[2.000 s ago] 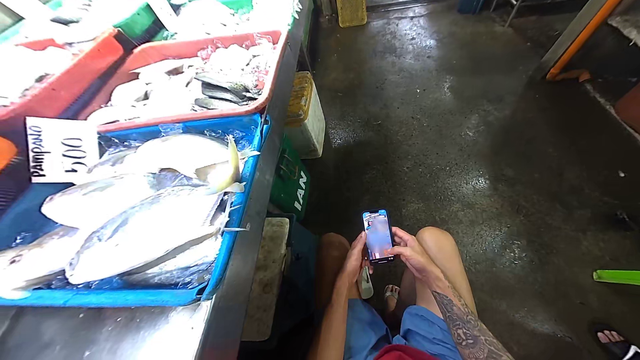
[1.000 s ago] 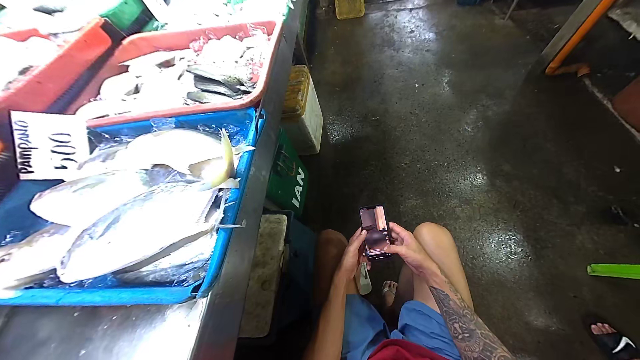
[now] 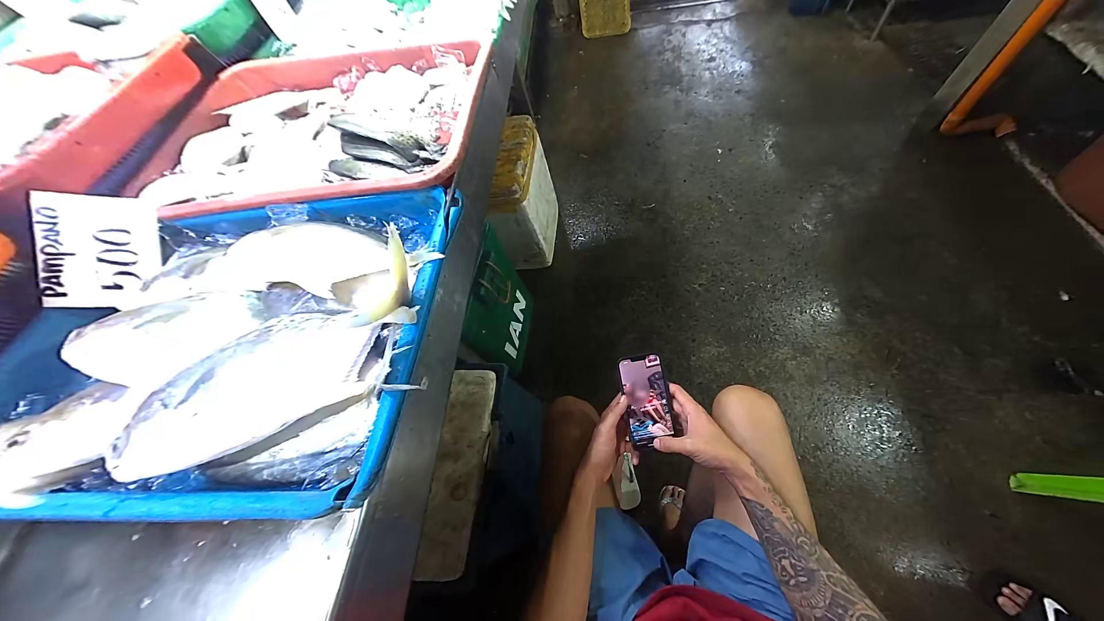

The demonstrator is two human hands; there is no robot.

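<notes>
A smartphone [image 3: 646, 401] with its screen lit is held upright over my lap, between my knees. My left hand [image 3: 605, 440] grips its left edge. My right hand [image 3: 697, 429] is at the phone's right side, its thumb by the lower part of the screen and its fingers behind. A pale strap or tag [image 3: 628, 483] hangs below the phone. To the left, whole silvery fish [image 3: 250, 388] lie on ice and plastic in a blue plastic tray [image 3: 414, 345], beside a handwritten price card [image 3: 95, 250].
A metal counter [image 3: 405, 483] with red fish trays [image 3: 466, 129] runs along my left. Beneath it stand a green crate [image 3: 498, 302] and a white box with a yellow lid [image 3: 526, 198]. Wet concrete floor spreads ahead. Another person's sandalled foot [image 3: 1018, 597] shows at bottom right.
The picture on the phone's screen has changed between frames. Both hands stay on the phone.
</notes>
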